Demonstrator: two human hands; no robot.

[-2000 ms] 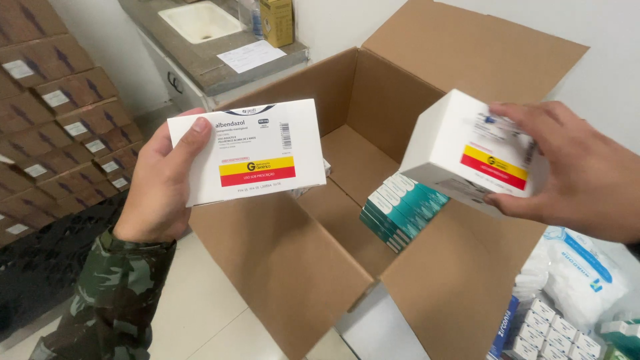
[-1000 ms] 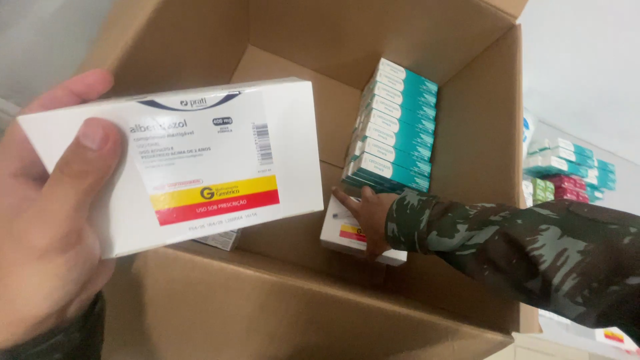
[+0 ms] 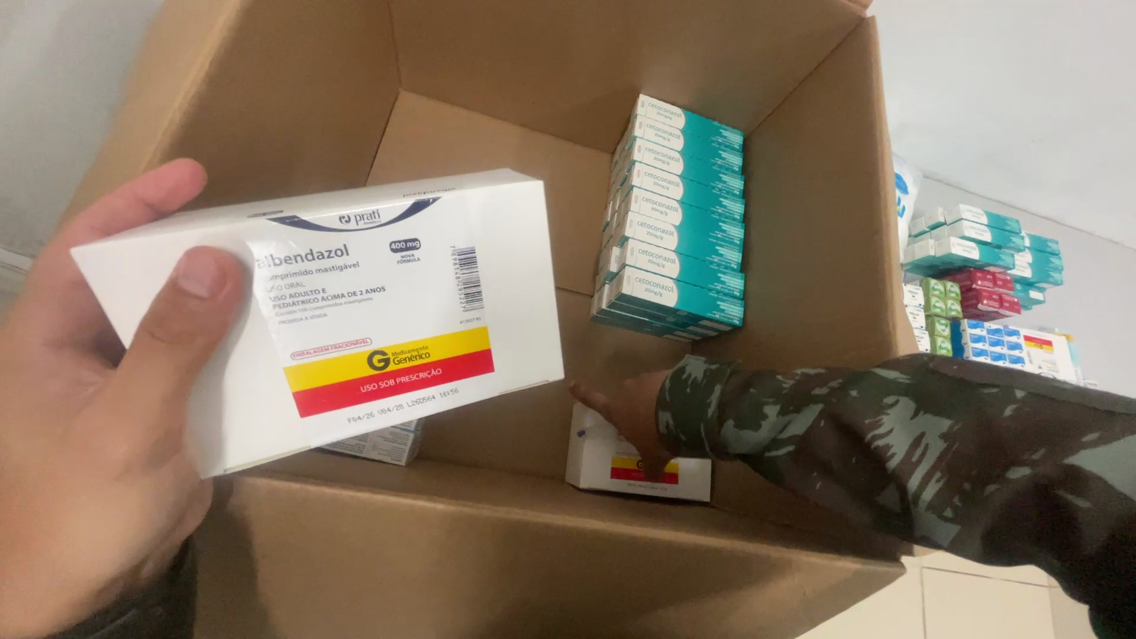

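My left hand (image 3: 133,355) grips a white medicine carton (image 3: 240,390) with a yellow and red band, over the left part of an open cardboard box (image 3: 550,568). Inside that box, my right hand (image 3: 626,417) touches the top of a similar white carton (image 3: 590,457), which lies on the bottom near the front right corner. Its fingers are spread over the carton; whether they grip it cannot be told. Behind that hand, a stack of teal and white medicine boxes (image 3: 679,222) stands along the right side. Another printed white box (image 3: 386,442) is partly hidden below the held carton.
To the right, outside the cardboard box, are teal and white boxes (image 3: 976,231), red boxes (image 3: 990,293), green and white boxes (image 3: 941,297) and a pack with blue and white boxes (image 3: 990,344). A white wall (image 3: 1021,80) rises behind. Pale floor tiles (image 3: 976,603) show at bottom right.
My right hand has gone down into the cardboard box; its white carton, held in the air two seconds ago, now rests on the bottom. My left hand still holds its carton. The view has moved closer over the box.
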